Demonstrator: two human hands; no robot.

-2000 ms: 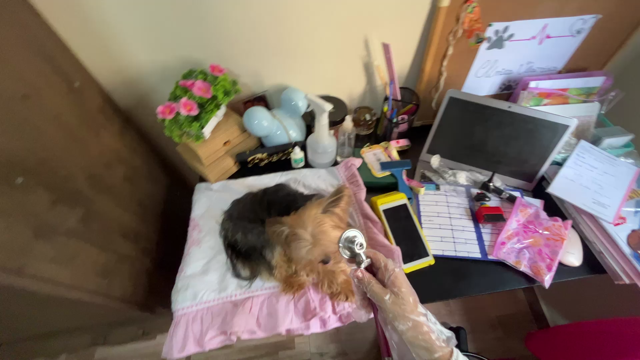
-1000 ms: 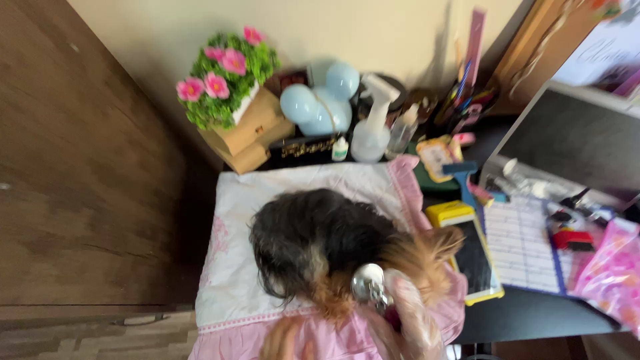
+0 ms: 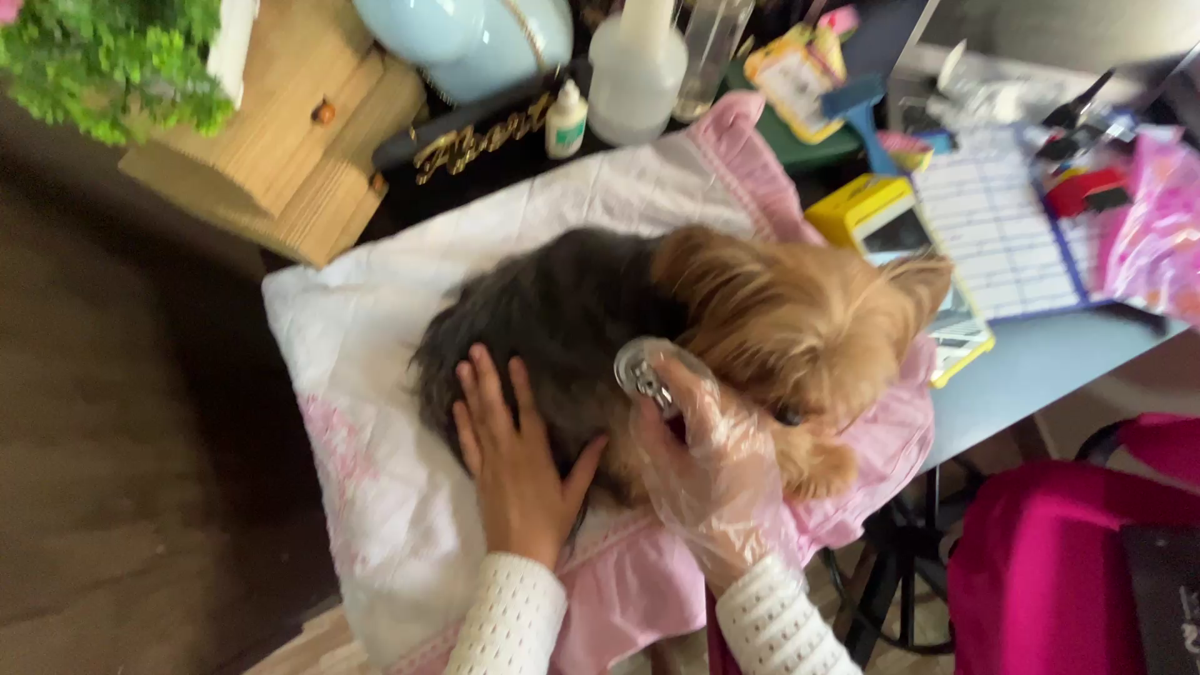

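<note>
A small black-and-tan long-haired dog (image 3: 553,319) lies on a white quilted cloth (image 3: 347,328) with a pink ruffle, its head toward the right. Bare and with fingers spread, my left hand (image 3: 520,459) rests flat on the dog's side toward the rump. My right hand (image 3: 708,450), in a clear plastic glove, holds the metal chest piece of a stethoscope (image 3: 647,375) against or just over the dog's side behind the head. Most of the stethoscope's tube is hidden by the hand and sleeve.
Behind the cloth stand a wooden planter (image 3: 281,122), a small dropper bottle (image 3: 566,122) and a spray bottle (image 3: 637,75). To the right lie a blue razor-shaped tool (image 3: 862,112), a yellow-edged box (image 3: 867,211) and a printed grid sheet (image 3: 1003,225). A magenta chair (image 3: 1050,553) is at the lower right.
My left hand, out of view two seconds ago, now lies on the dog. My right hand has brought the chest piece from beside the dog's head to its body. The view has moved closer.
</note>
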